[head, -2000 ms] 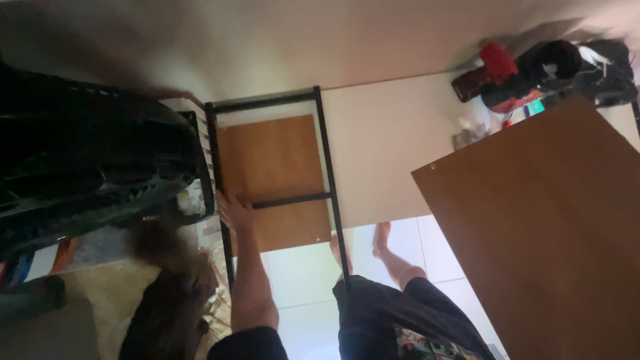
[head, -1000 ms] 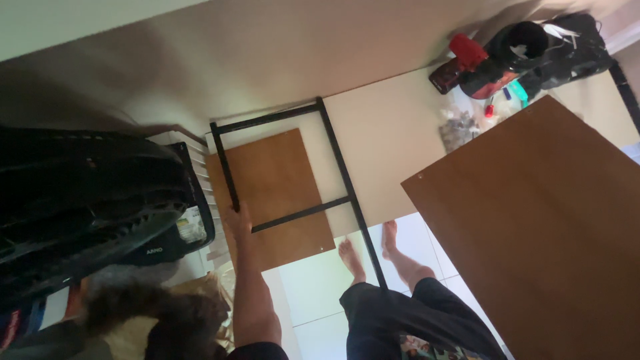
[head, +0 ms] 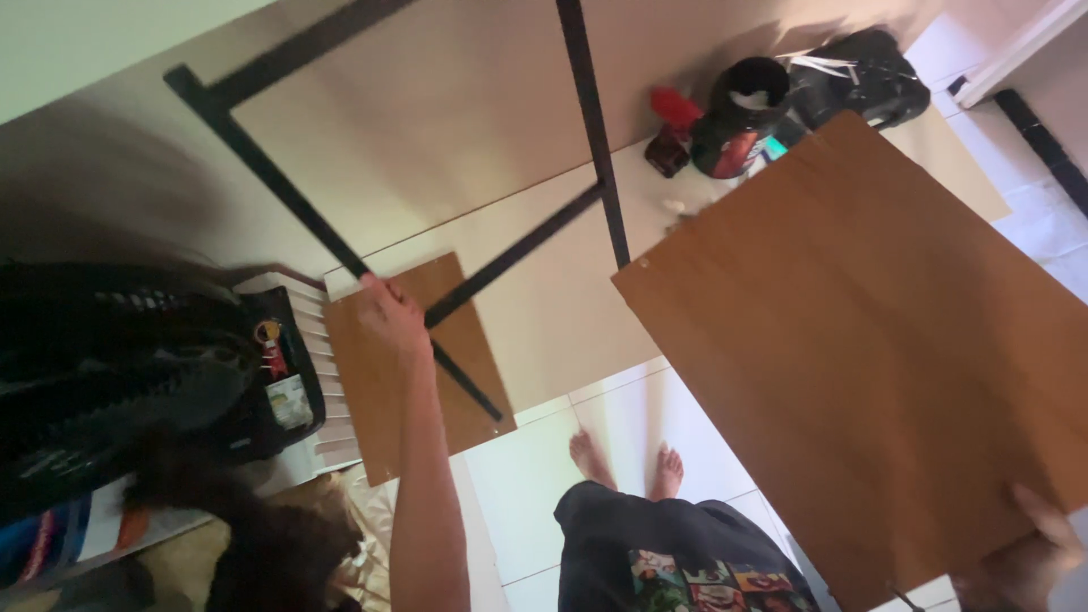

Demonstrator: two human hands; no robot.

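Observation:
My left hand (head: 393, 316) grips one leg of a black metal frame (head: 285, 183) near its crossbar, and the frame is raised and tilted in front of the wall. At the lower right my right hand (head: 1041, 531) holds the edge of a large brown wooden board (head: 867, 340), with the thumb on its face. A smaller brown board (head: 374, 374) lies flat below the frame, beside a white slatted container. The right leg's lower end is hidden behind the large board.
A red and black cordless tool (head: 671, 132), a black tub (head: 739, 119) and a black bag (head: 863, 76) sit against the wall. At left are a large black bag (head: 127, 365), a white slatted container (head: 319, 374) and a dark furry animal (head: 263, 544). My bare feet are on white tiles.
The black frame, lower and over the small board before, has been lifted and tilted up toward the wall by my left hand. My right hand has come into view at the large board.

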